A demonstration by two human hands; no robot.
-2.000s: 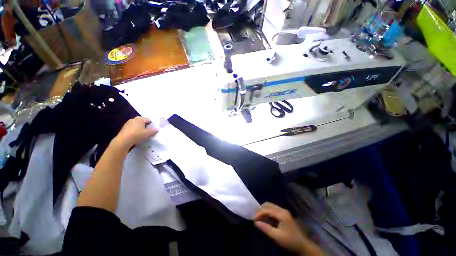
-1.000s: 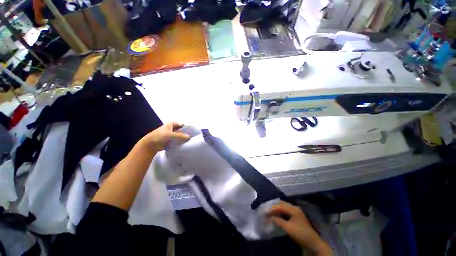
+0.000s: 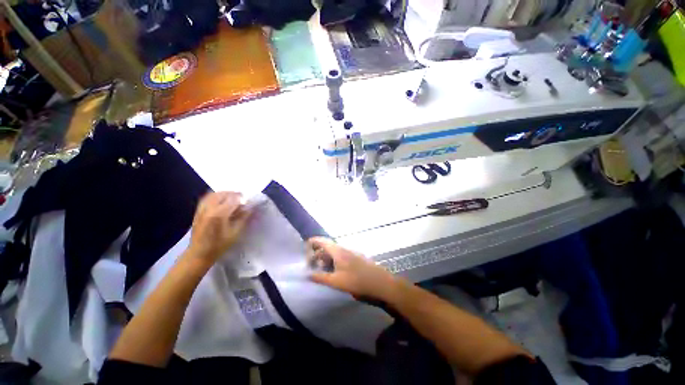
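A white panel (image 3: 282, 233) with a black stripe (image 3: 289, 207) along its far edge lies over the table's front edge and hangs toward my lap. A second black stripe (image 3: 282, 301) runs down nearer me. My left hand (image 3: 219, 225) holds the panel's left end; its fingertips are blurred. My right hand (image 3: 342, 267) holds the panel's edge beside the far stripe, fingers curled. The black-and-white garment body (image 3: 143, 188) lies bunched left of my left hand. The sewing machine (image 3: 466, 120) stands beyond; its presser foot (image 3: 368, 184) is apart from the cloth.
Dark-red snips (image 3: 458, 207) lie on the table front, with a thin rod (image 3: 518, 194) along the same line. Black-handled scissors (image 3: 431, 172) lie behind them. An orange packet (image 3: 225, 75) is at the back left. The measuring scale (image 3: 443, 252) edges the table.
My right hand has moved up and left from the panel's lower end to near the far stripe, closer to my left hand. The panel's lower part now hangs down. The view has shifted.
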